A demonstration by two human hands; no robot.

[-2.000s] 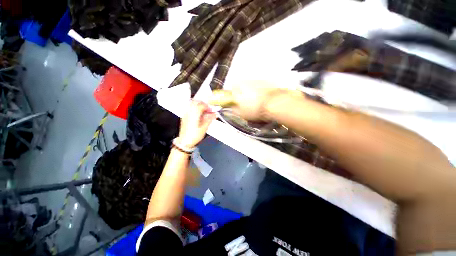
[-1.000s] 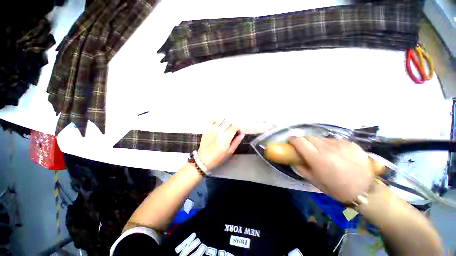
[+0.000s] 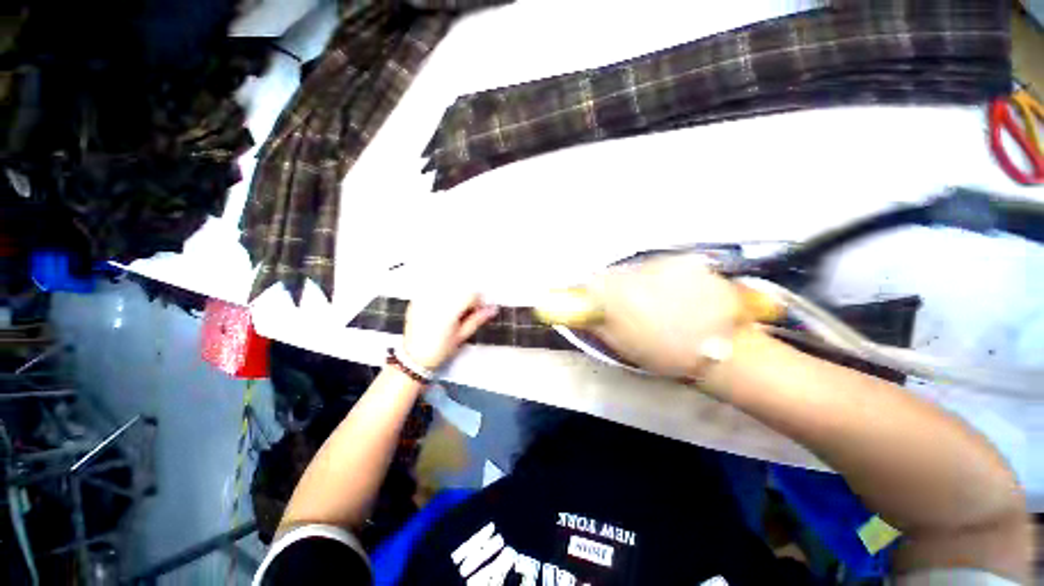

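Note:
A narrow plaid strip [image 3: 514,326] lies along the near edge of the white table, its pointed end at the left and its other end showing right of the iron. My left hand [image 3: 444,329] rests on the strip near its left end, fingertips at its far edge; whether it pinches the fabric is unclear. My right hand [image 3: 664,314] is closed around the light wooden handle of the steam iron [image 3: 569,306], which sits on the strip just right of my left hand. My hand and blur hide most of the iron's body.
A layered plaid stack [image 3: 687,86] lies across the far side of the table [image 3: 504,243]. Loose plaid bands [image 3: 300,195] lie at left, beside a dark ruffled heap [image 3: 137,149]. Red-and-yellow scissors [image 3: 1012,140] lie at far right. A dark hose [image 3: 904,218] trails right. A red container [image 3: 232,340] is below the left edge.
The iron has moved left along the strip with my right hand. My left hand is nearer the strip's pointed end. The view has shifted, so the stack and scissors appear farther right.

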